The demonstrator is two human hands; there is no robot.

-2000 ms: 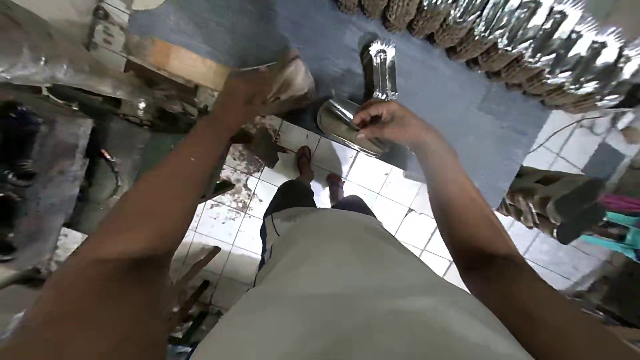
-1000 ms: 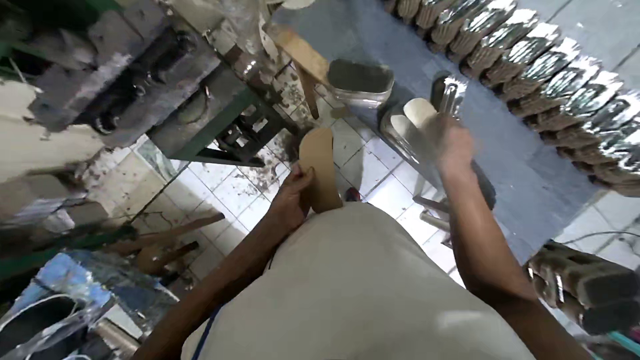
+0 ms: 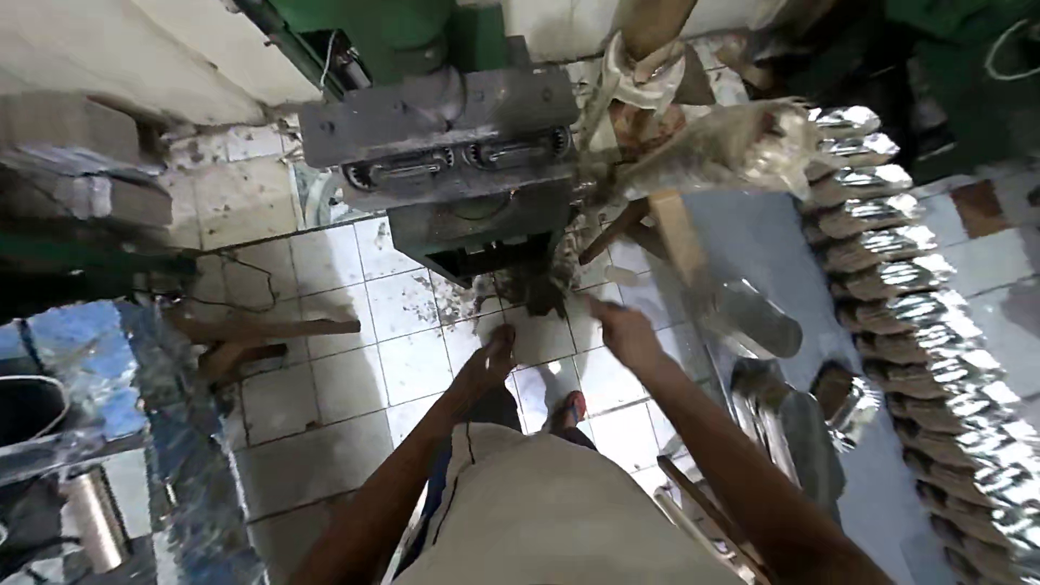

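Observation:
Over the tiled floor, my left hand (image 3: 491, 356) is low in the middle of the view, its fingers bunched. My right hand (image 3: 632, 331) is level with it to the right, curled and blurred. A dull beige patch lies between them; whether it is a held piece or floor, I cannot tell. Beyond my hands stands a green and grey metal machine (image 3: 439, 191) with two toothed rollers. On the grey bench (image 3: 881, 504) at right are a shiny metal form with a flat rounded top (image 3: 760, 321), further sole-shaped pieces (image 3: 812, 447) and a small shiny piece (image 3: 853, 410).
A long row of brown pieces with shiny silvery wrapping (image 3: 910, 301) lines the bench. A wooden strip (image 3: 676, 236) and a plastic bag (image 3: 731, 150) are at its far end. Wooden legs (image 3: 276, 329) stick out at left, near a blue-stained table (image 3: 89, 366) with a metal cylinder (image 3: 97, 520).
The view has swung left towards the machine. My right hand has left the pieces on the bench and come near my left hand, which held a tan sole-shaped board one second ago.

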